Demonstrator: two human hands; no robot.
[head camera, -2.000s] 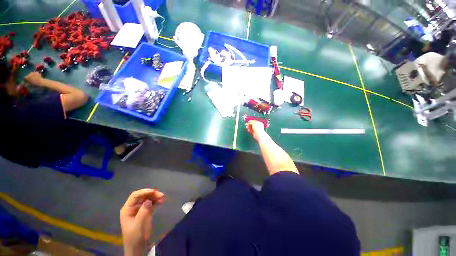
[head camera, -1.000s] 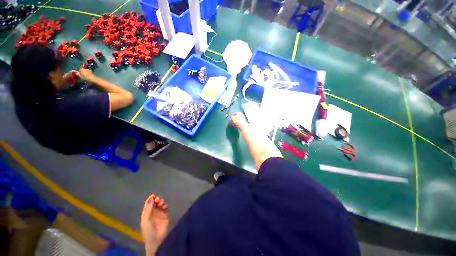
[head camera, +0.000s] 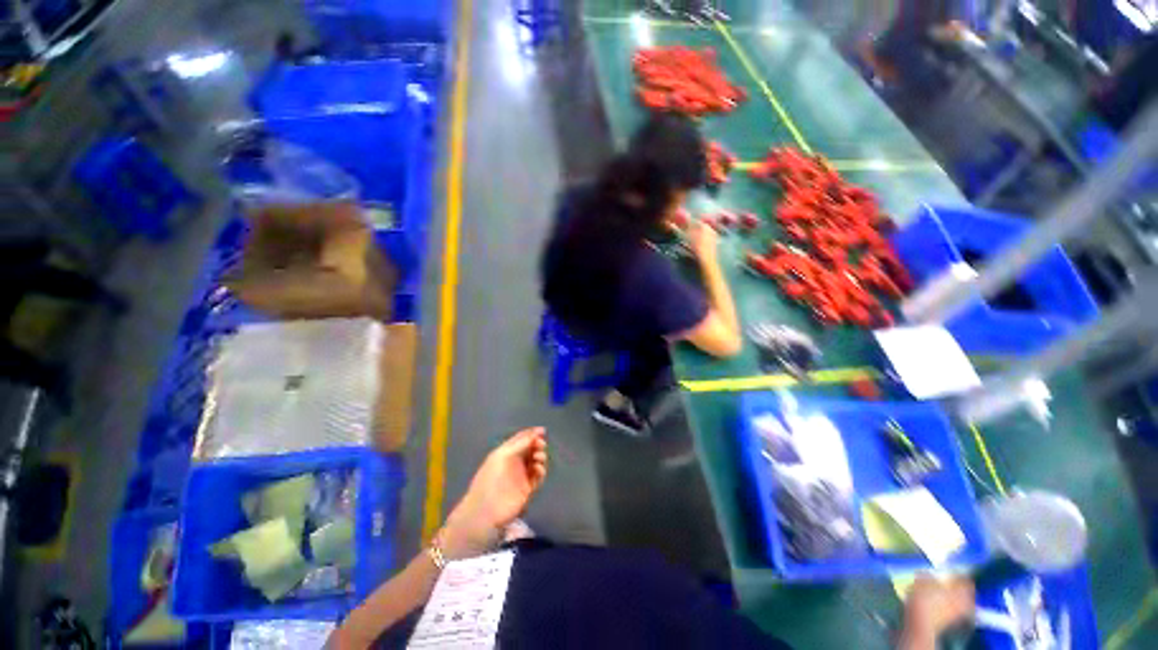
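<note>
My left hand (head camera: 508, 476) is raised over the aisle in front of my body, fingers curled; I see nothing in it, but its inside is hidden. My right hand (head camera: 937, 604) is blurred at the bottom right, over the bench beside the near edge of a blue tray (head camera: 758, 476). I cannot tell whether it holds anything. The tray holds a clear bag of dark and silvery parts (head camera: 809, 489), a small dark bundle (head camera: 909, 453) and yellowish and white paper (head camera: 917, 524).
A person (head camera: 629, 260) sits at the green bench (head camera: 711, 438) beside piles of red parts (head camera: 832, 241). A blue bin (head camera: 1003, 273), white sheet (head camera: 928, 361) and white round item (head camera: 1035, 528) are there. Left of the aisle stand blue crates (head camera: 191, 540) and an open cardboard box (head camera: 311, 260).
The view has swung left, bringing the aisle and crates in. The ruler, scissors and red bundles have left the picture. My right hand now shows at the bottom right, nearer the blue tray.
</note>
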